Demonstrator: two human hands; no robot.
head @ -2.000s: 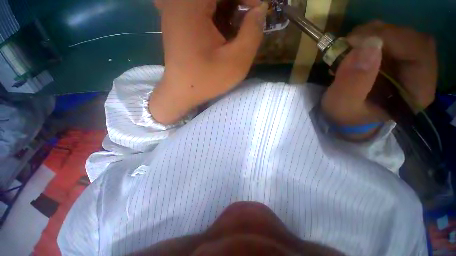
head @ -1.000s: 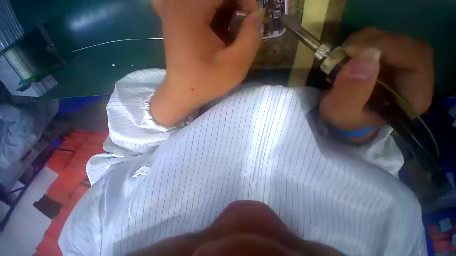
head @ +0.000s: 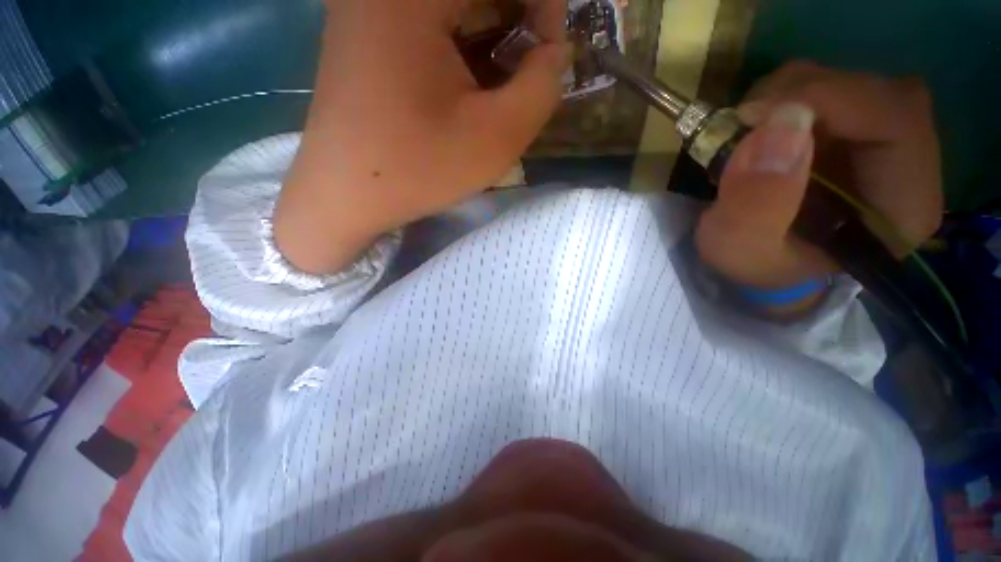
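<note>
My right hand [head: 823, 170] is shut on a soldering iron [head: 703, 124] with a brass-coloured collar. Its silver shaft points up-left, and its tip is at the small circuit board [head: 596, 46] near the top edge. The board has a pale rim and lies on the brown fixture [head: 598, 119]. My left hand [head: 439, 110] is at the board's left side, fingers curled, partly cut off by the top edge. A shiny bit shows between its fingers; I cannot tell what it holds. A thin solder wire [head: 236, 99] runs from the left towards this hand.
A pale yellow strip [head: 662, 104] borders the fixture on the right. A spool [head: 82, 121] stands at the left on the green bench [head: 236, 44], by a white ribbed stack [head: 22, 49]. The iron's cord trails down-right. My striped coat fills the lower middle.
My left hand and sleeve have moved left. The board shows lower in the picture and more of it is uncovered. The iron has shifted slightly left, its tip still at the board.
</note>
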